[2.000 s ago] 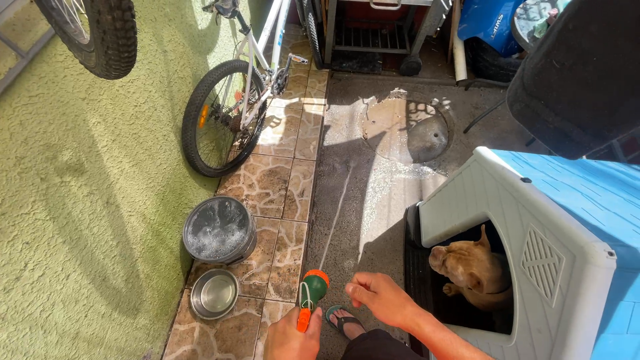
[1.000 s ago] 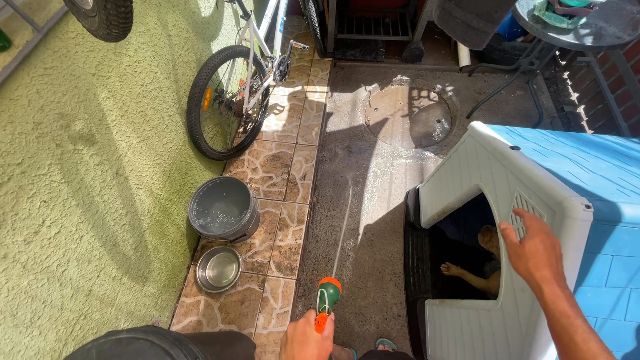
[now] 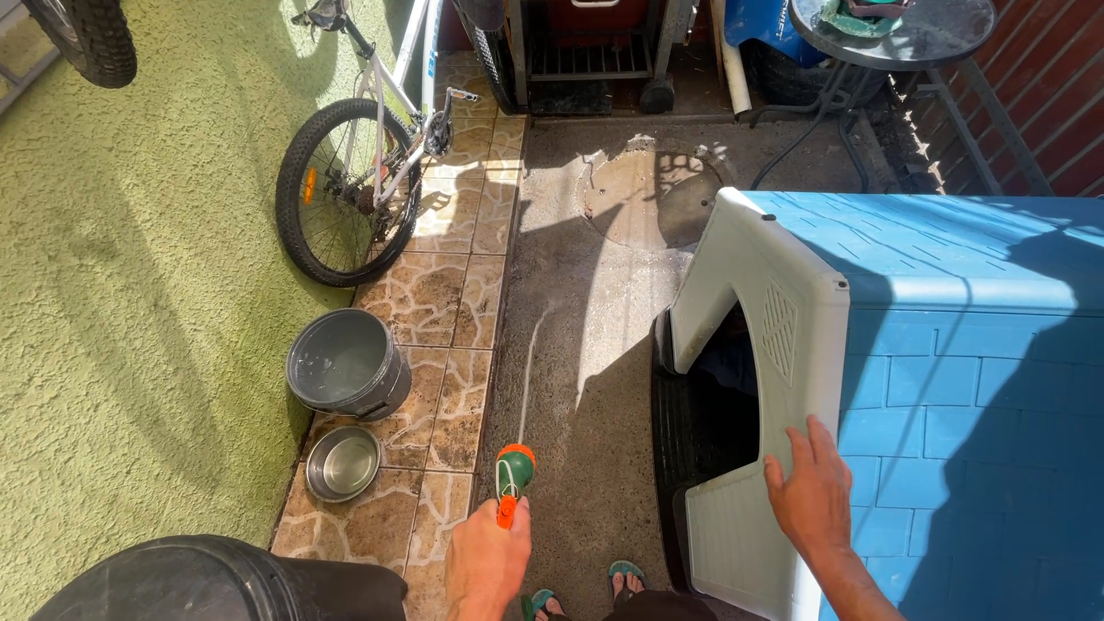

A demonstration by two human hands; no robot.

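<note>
My left hand [image 3: 490,552] is closed around the handle of a green and orange hose spray nozzle [image 3: 515,474], low in the middle of the view. A thin stream of water [image 3: 528,371] leaves the nozzle toward the concrete floor. My right hand [image 3: 809,492], fingers spread and holding nothing, is over the white front panel of a plastic doghouse [image 3: 798,405] with a blue roof; whether it touches the panel I cannot tell. The doghouse opening is dark inside, and no dog can be made out there.
A grey bucket [image 3: 348,366] of water and a metal bowl [image 3: 342,464] stand on tiles beside the green wall. Beyond them leans a white bicycle [image 3: 379,181]. A round table [image 3: 897,39] and a wheeled metal cart [image 3: 595,73] are at the back. A black lidded container [image 3: 216,586] is at lower left.
The dog seen in the doghouse opening earlier is out of sight. My right hand has moved from near the nozzle to the doghouse front. The nozzle stays in my left hand, spraying.
</note>
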